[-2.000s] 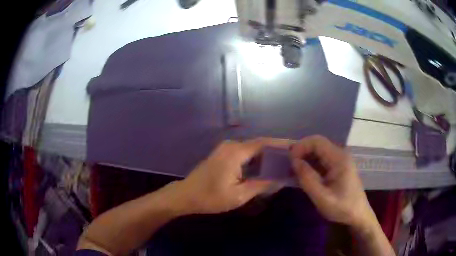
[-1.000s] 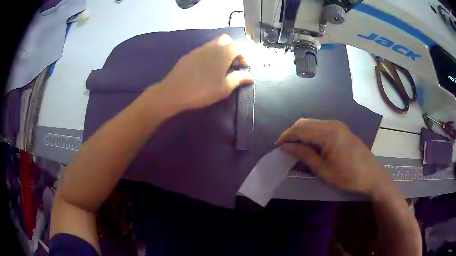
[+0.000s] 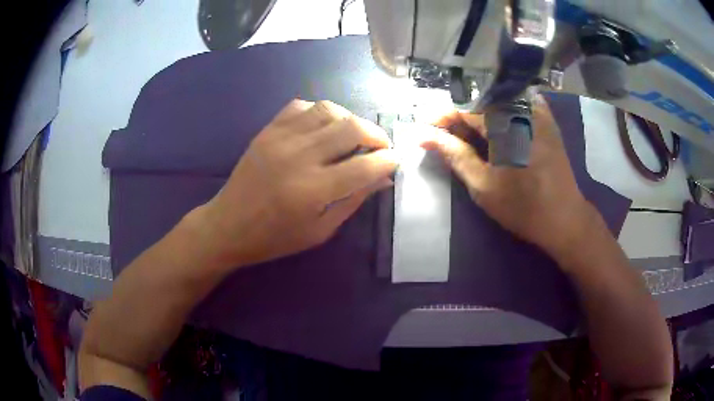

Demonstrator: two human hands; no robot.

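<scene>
A purple garment panel (image 3: 180, 204) lies on the machine table under the needle area. A pale rectangular piece (image 3: 421, 227) lies upright on it, its top end in the lamp glare at the presser foot (image 3: 415, 106). A narrow purple welt strip (image 3: 385, 227) shows along the left side of the pale piece. My left hand (image 3: 313, 180) rests on the panel, its fingertips at the pale piece's upper left edge. My right hand (image 3: 517, 172) has its fingertips on the piece's upper right, partly behind the tension knob. The glare hides the exact finger contact.
The sewing machine head (image 3: 454, 39) stands above my hands, with a grey knob (image 3: 509, 139) hanging low. A dark oval attachment (image 3: 233, 19) is at the upper left. Looped scissors (image 3: 648, 149) and a purple patch (image 3: 699, 233) lie right. A ruler strip (image 3: 78, 261) edges the table.
The pale piece has moved from the panel's front edge up onto the strip beneath the needle area. My right hand has moved up with it. My left hand has come slightly down, beside it.
</scene>
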